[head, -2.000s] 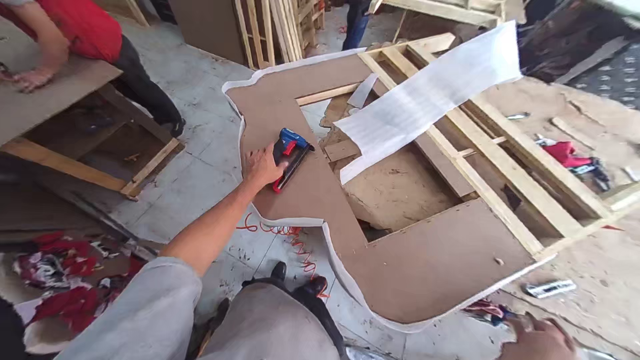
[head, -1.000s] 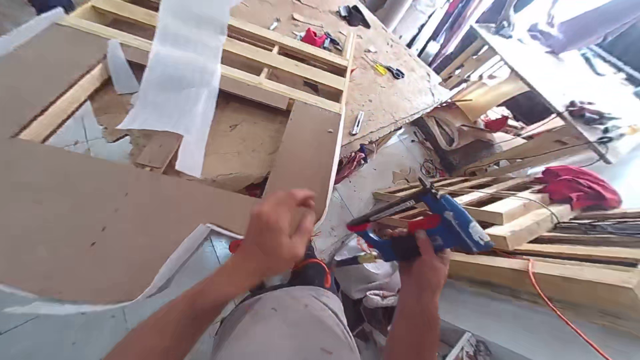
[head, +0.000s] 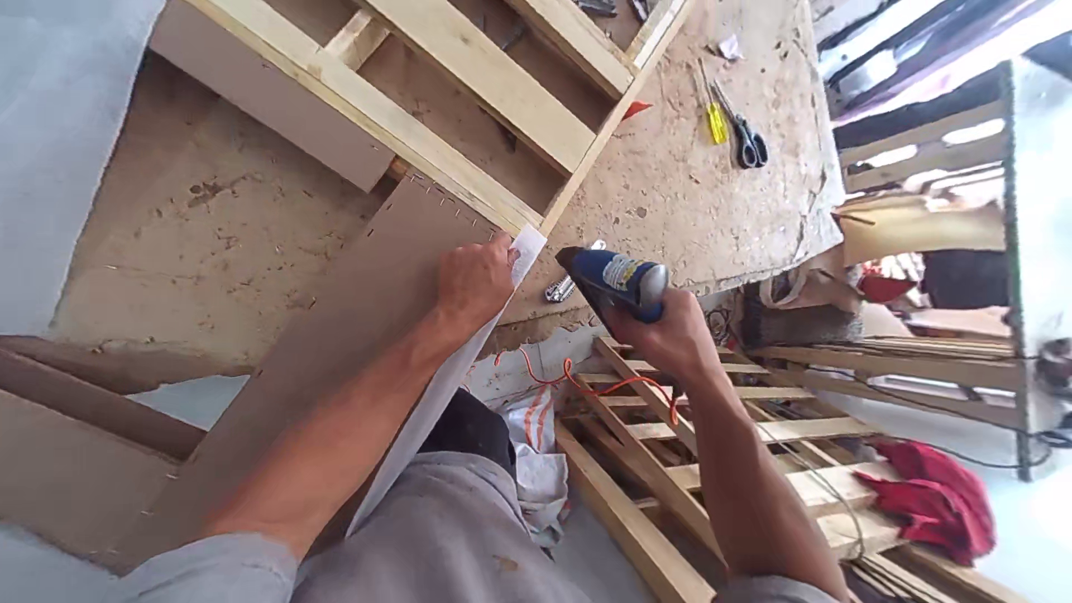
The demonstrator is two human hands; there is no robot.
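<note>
My left hand (head: 476, 280) grips the end of a white foam strip (head: 526, 251) at the corner of a brown fibreboard panel (head: 368, 276). The strip runs down along the panel's edge beside my forearm. Rows of staples show on the panel near the wooden slat frame (head: 469, 75). In my right hand (head: 670, 335) is a blue pneumatic staple gun (head: 615, 280), its nose just right of the strip's end and apart from it. Part of the gun's handle is hidden by my fingers.
On the worn table (head: 670, 201) lie scissors (head: 748, 142), a yellow-handled screwdriver (head: 716, 121) and a metal tool (head: 561, 289) near the gun. An orange air hose (head: 620, 385) hangs over stacked wooden frames (head: 636, 486). A red cloth (head: 938, 498) lies at the lower right. White sheeting (head: 59, 151) covers the upper left.
The staple gun, under my left hand two seconds ago, was in my right hand one second ago and remains there. My left hand now grips the strip at the panel corner. The view has swung right and closer.
</note>
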